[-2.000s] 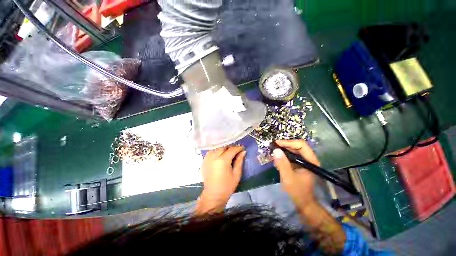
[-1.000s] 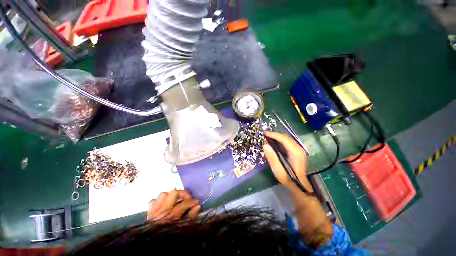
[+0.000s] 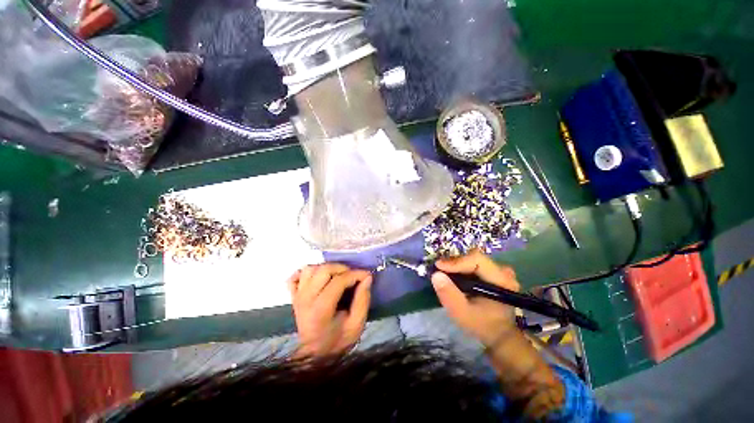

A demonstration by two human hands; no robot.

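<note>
My right hand [image 3: 479, 296] holds the black soldering iron [image 3: 517, 297]. Its thin metal tip points left, close to a tiny bright part [image 3: 381, 265] at my left fingertips. My left hand [image 3: 331, 304] has thumb and fingers pinched together at the near side of the purple-blue mat [image 3: 395, 285]; what it grips is too small to tell. The clear fume hood [image 3: 364, 194] hangs just beyond both hands. Small components [image 3: 479, 211] lie heaped right of the hood. Wire rings [image 3: 194, 231] lie heaped on the left of the white sheet [image 3: 277, 285].
A round tin [image 3: 470, 134] stands behind the components, with tweezers [image 3: 550, 198] to its right. The blue soldering station [image 3: 608, 136] and yellow sponge [image 3: 693, 144] are farther right. A solder reel holder [image 3: 91, 320] is left, a plastic bag [image 3: 132, 107] upper left, a red tray [image 3: 674, 301] lower right.
The iron and my right hand have moved from the component heap to the left hand's fingertips. My left hand has come back up toward the hood. The camera view has shifted.
</note>
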